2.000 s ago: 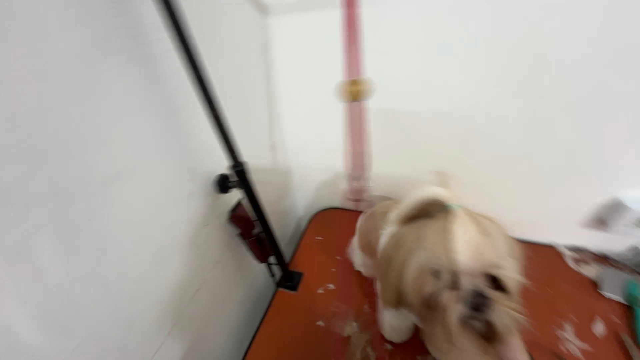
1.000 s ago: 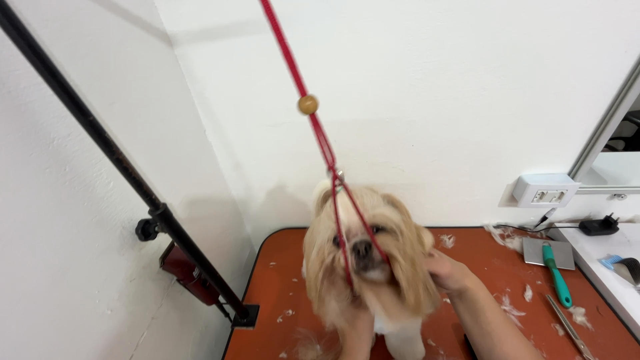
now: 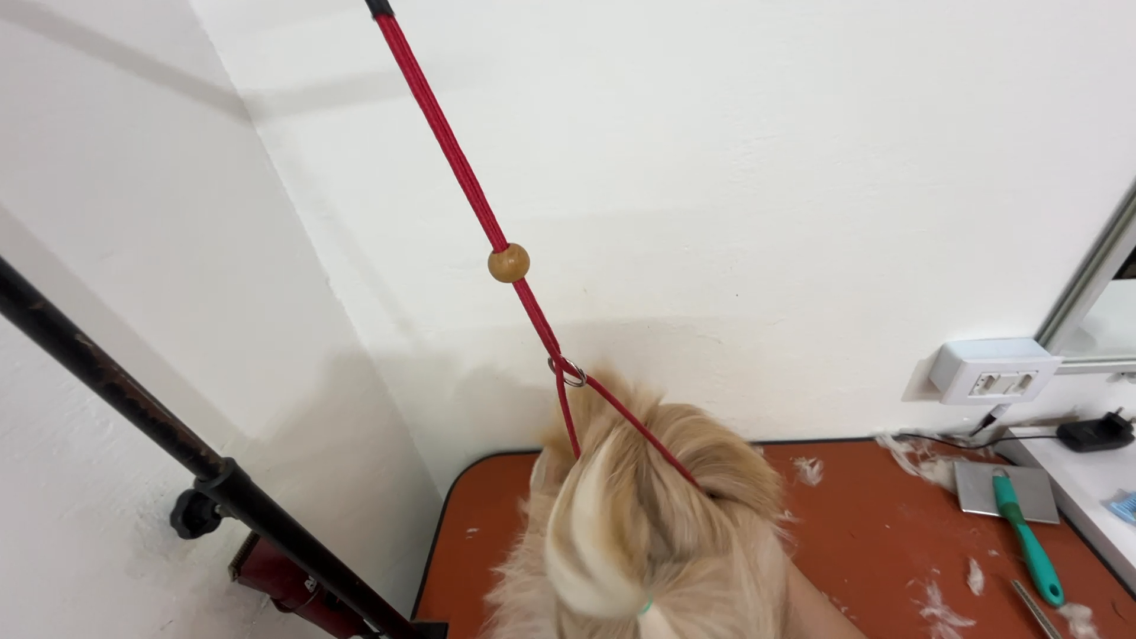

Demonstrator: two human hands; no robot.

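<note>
A long-haired, tan and cream dog (image 3: 657, 524) is at the bottom centre, the top of its head toward me and its face hidden. A red grooming loop (image 3: 453, 146) comes down from the top, passes through a wooden bead (image 3: 508, 264) and a metal ring (image 3: 570, 372), and splits into two strands that go into the fur. At the lower right, my right forearm (image 3: 821, 603) reaches in beside the dog; the hand is hidden behind the fur. My left hand does not show.
On the orange-brown grooming table (image 3: 865, 532), at the right, lie a slicker brush (image 3: 1029, 541) with a teal handle, a metal tool (image 3: 1036, 609) and loose fur tufts. A black pole (image 3: 124, 382) slants past a red clipper (image 3: 288, 581) at the left. A socket box (image 3: 994, 371) is on the wall.
One second ago both my hands were at the sides of the dog's head and its face showed. Now only its crown and my right forearm show. The view has come closer.
</note>
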